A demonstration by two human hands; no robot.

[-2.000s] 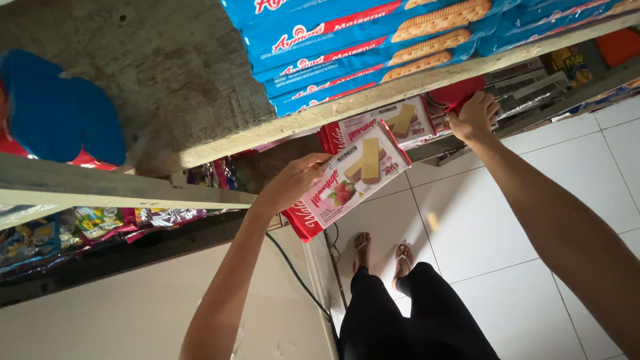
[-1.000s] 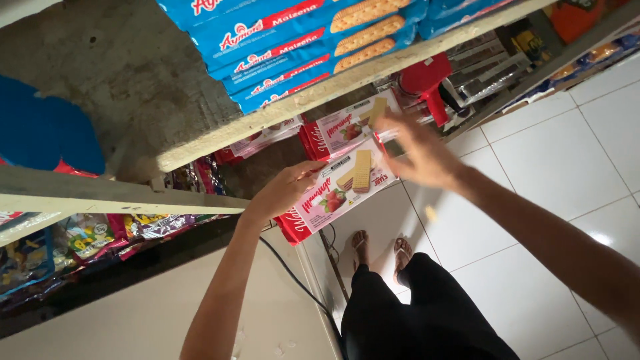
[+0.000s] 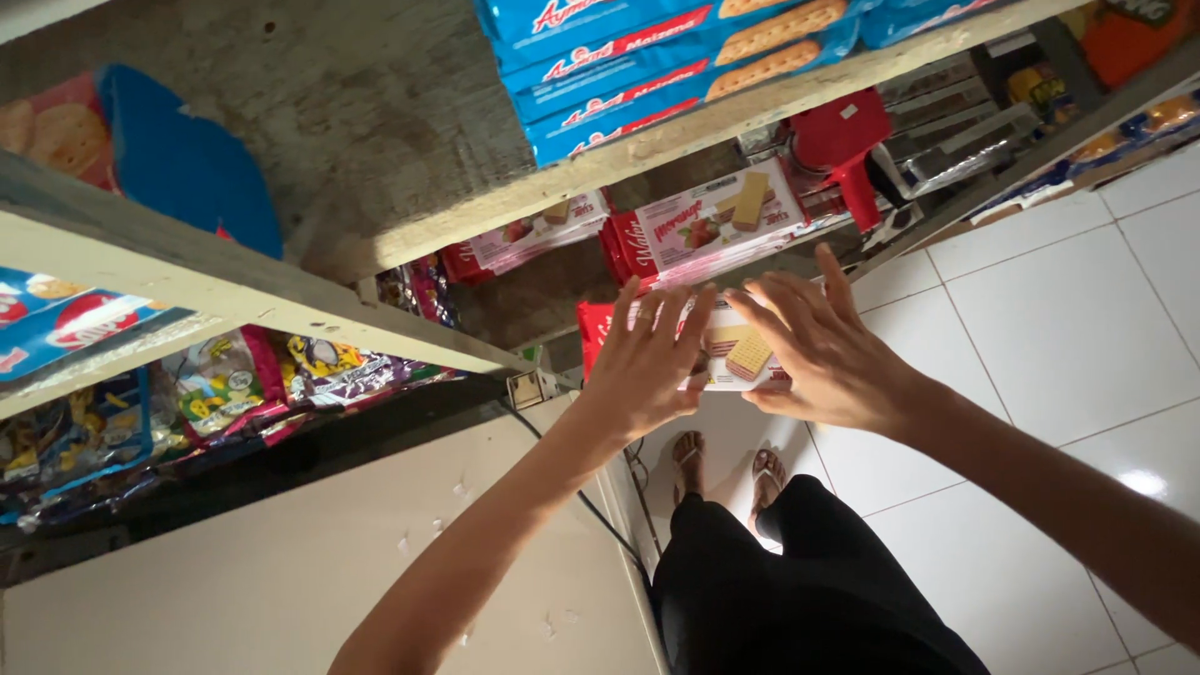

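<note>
Between my two hands is a red-and-white strawberry wafer packet [image 3: 741,349], partly covered by the fingers. My left hand [image 3: 653,352] grips its left part, and my right hand [image 3: 814,352] holds its right end. Just beyond, on the lower shelf, lies a stack of like wafer packets [image 3: 712,220]. Another pile of wafer packets [image 3: 539,230] is to the left of that stack, partly hidden by the upper shelf's edge.
Blue Maizena biscuit packs [image 3: 647,75] sit on the wooden upper shelf [image 3: 394,131]. A red plastic object [image 3: 844,136] stands right of the wafers. A pale shelf support [image 3: 281,291] crosses at left, above bagged snacks [image 3: 216,384]. A black cable [image 3: 600,516] runs down beside a pale panel.
My right hand has come from the red object at the right to the held packet's right end. My left hand keeps hold of the packet. The lower shelf's wafer stacks show more fully.
</note>
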